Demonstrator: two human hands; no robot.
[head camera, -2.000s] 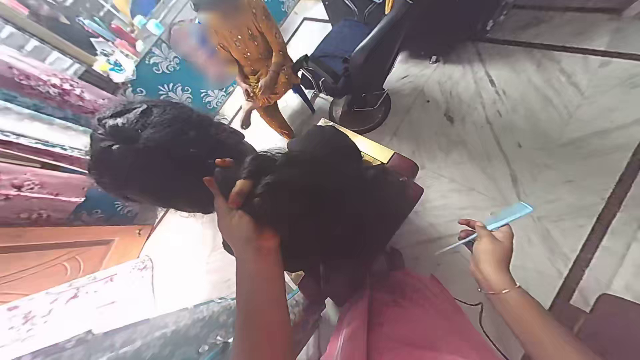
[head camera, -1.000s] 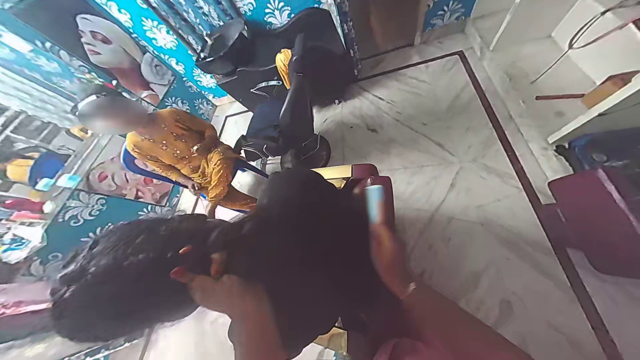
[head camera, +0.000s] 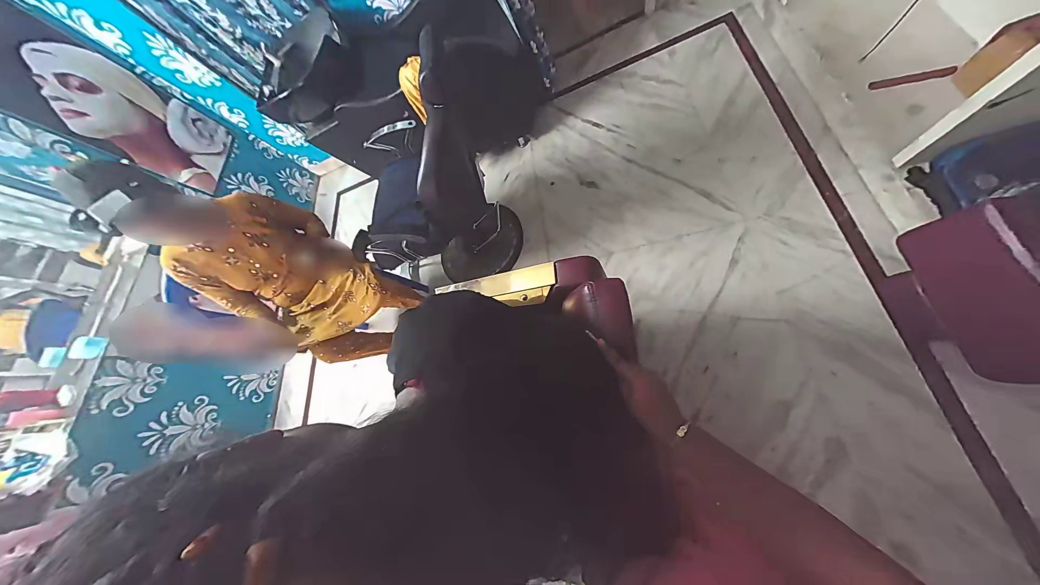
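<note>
Long dark hair (head camera: 487, 439) of a person seated in front of me fills the lower middle of the view. At the bottom left, fingers of my left hand (head camera: 231, 556) show among the strands; most of that hand is hidden under hair. My right hand (head camera: 638, 386), with a bracelet at the wrist, lies against the right side of the hair. Its fingers are partly covered, and the comb cannot be seen. Beyond the head is a maroon chair armrest (head camera: 609, 317) with a gold-coloured side panel (head camera: 508, 283).
Another person in a mustard patterned outfit (head camera: 276, 260) sits at the left. A black salon chair (head camera: 447, 154) with a round base stands at the back. On the right are a maroon chair (head camera: 975, 292) and a white shelf (head camera: 967, 114). Marble floor (head camera: 731, 244) lies between.
My right hand, out to the right with a light blue comb two seconds ago, has come in against the hair; the comb is no longer visible. The view has swung to the right.
</note>
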